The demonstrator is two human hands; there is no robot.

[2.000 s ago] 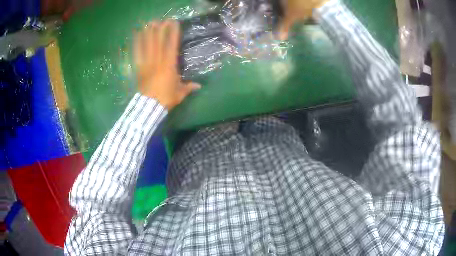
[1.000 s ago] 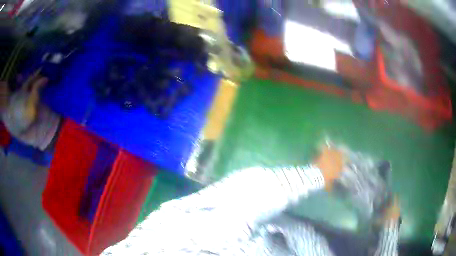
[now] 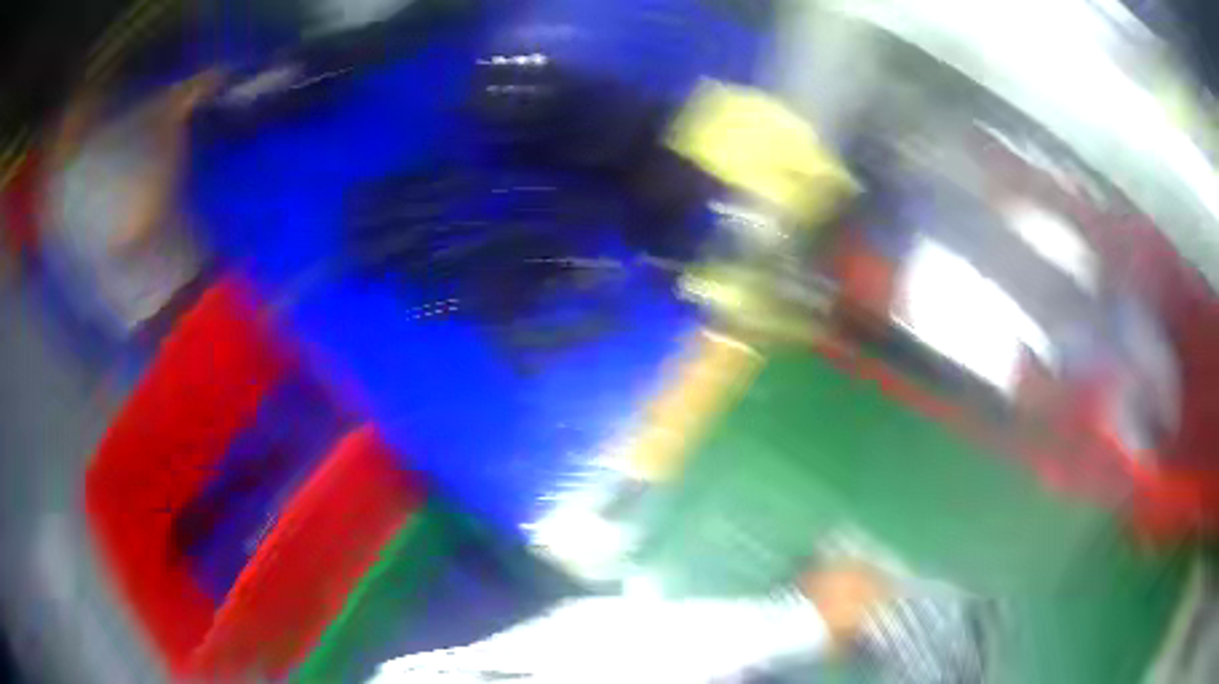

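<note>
The picture is strongly blurred. My left hand (image 3: 845, 595) shows small at the lower edge, over the green bench top (image 3: 909, 468), its pale sleeve running in from below. A greyish, shiny shape (image 3: 929, 635) touches or lies beside it on the right; it looks like a clear plastic bag, and its contents cannot be made out. Whether my left hand grips it is not clear. My right hand is not in view.
A blue table (image 3: 455, 441) bears a pile of black cables (image 3: 521, 254). A large red crate (image 3: 147, 468) stands at the lower left, beside a green crate (image 3: 361, 588). Another person's arm (image 3: 141, 214) shows at the left edge. A yellow plate (image 3: 762, 147) is at the table joint.
The view has swung left towards the blue table. My left hand and the greyish shape now sit lower in the picture, and my right hand has left the view.
</note>
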